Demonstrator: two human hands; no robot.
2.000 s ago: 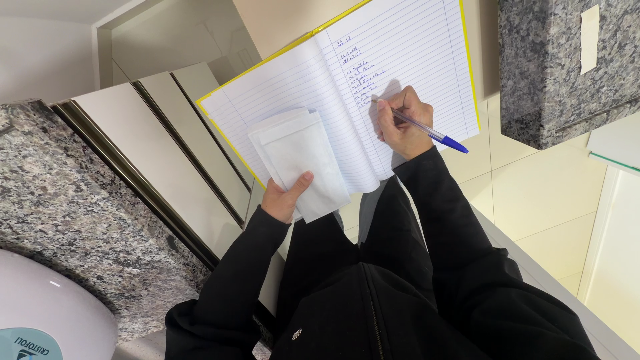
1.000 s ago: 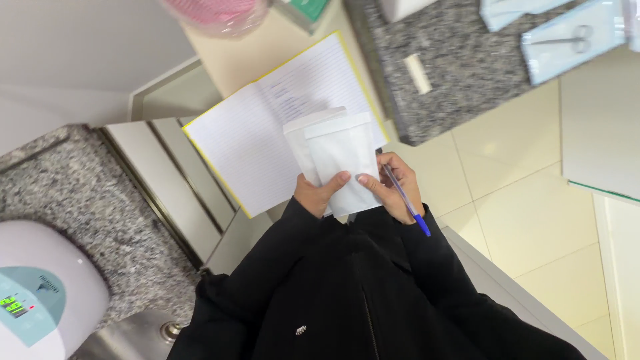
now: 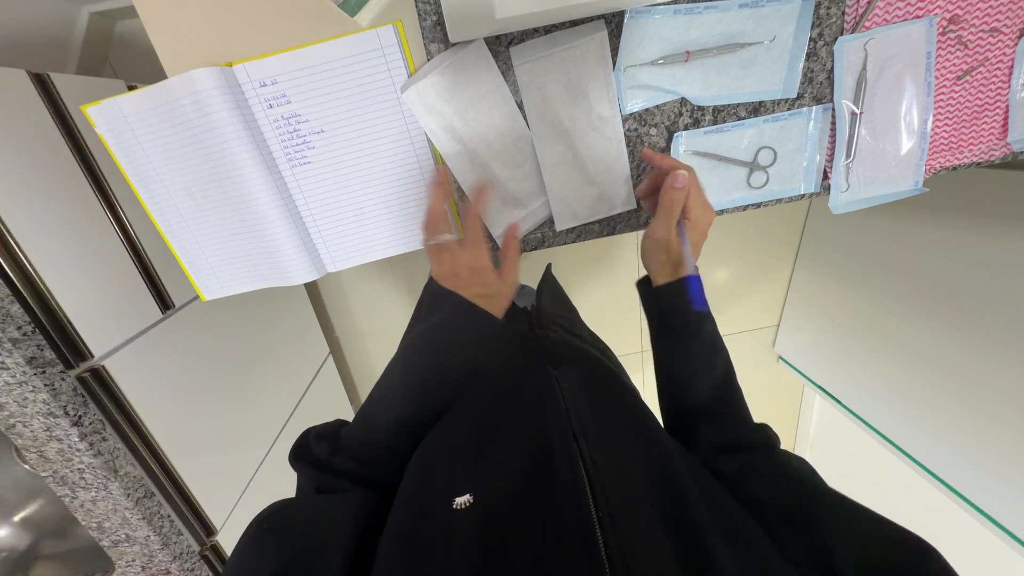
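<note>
Two white paper pouches lie side by side on the granite counter, the left pouch (image 3: pixel 490 132) slanting over the edge of an open lined notebook (image 3: pixel 352 200) and the right pouch (image 3: pixel 572 128) beside it. My left hand (image 3: pixel 472 248), blurred and with fingers spread, is at the lower end of the left pouch and holds nothing. A pen with a blue cap (image 3: pixel 694 290) is in my right hand (image 3: pixel 676 216), which is just right of the right pouch. Near that hand lies a clear-fronted pouch (image 3: pixel 704 176) with small scissors (image 3: pixel 748 164) inside.
Another pouch with a double-ended dental instrument (image 3: pixel 692 54) lies farther back on the granite counter (image 3: pixel 656 120). A similar pouched instrument (image 3: pixel 858 112) overlaps a pink zigzag-patterned cloth (image 3: pixel 972 104) holding small metal pieces. A white tray or box (image 3: pixel 520 14) stands at the back; drawers (image 3: pixel 224 392) are at left.
The white pouches, held in both my hands a second ago, now lie on the counter. My left hand has let go; my right still has the pen. The view has swung toward the counter.
</note>
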